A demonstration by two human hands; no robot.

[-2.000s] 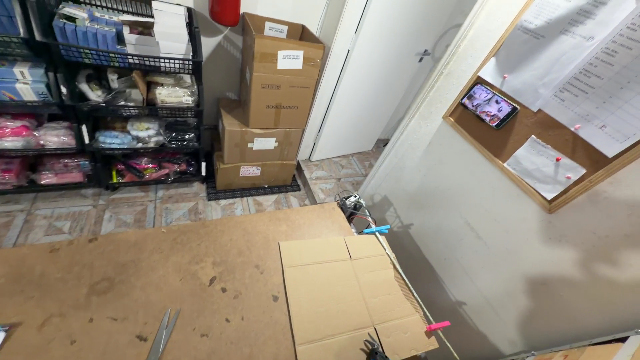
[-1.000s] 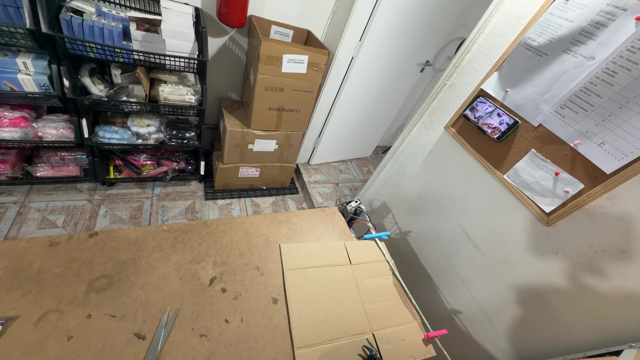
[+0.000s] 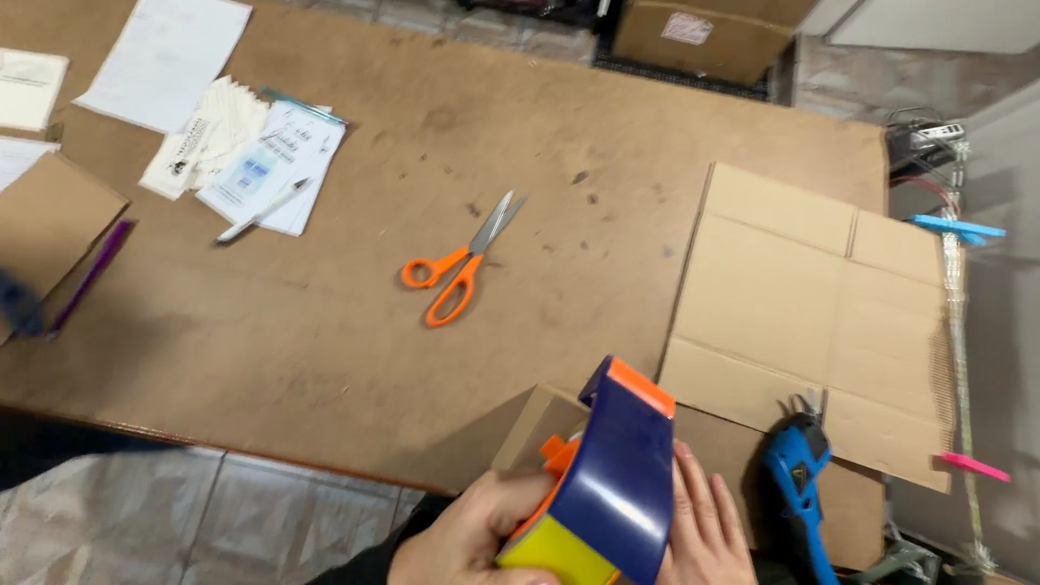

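At the bottom edge, my left hand grips a dark blue, orange and yellow tape dispenser. Just right of it is my right hand, fingers extended; its thumb and part of the palm are hidden behind the dispenser. Beneath the dispenser a cardboard box shows in part. A blue and black cordless power tool lies to the right of my right hand. Orange-handled scissors rest, slightly spread, mid-table. Flattened cardboard covers part of the table's right side.
Papers, printed cards, a white pen and a purple pen lie at left. A blurred dark blue thing is at the left edge. Blue and pink clips hang on a cord along the right edge.
The view has swung down and left over the table. Both my hands and the tape dispenser now show, where neither earlier frame had them.
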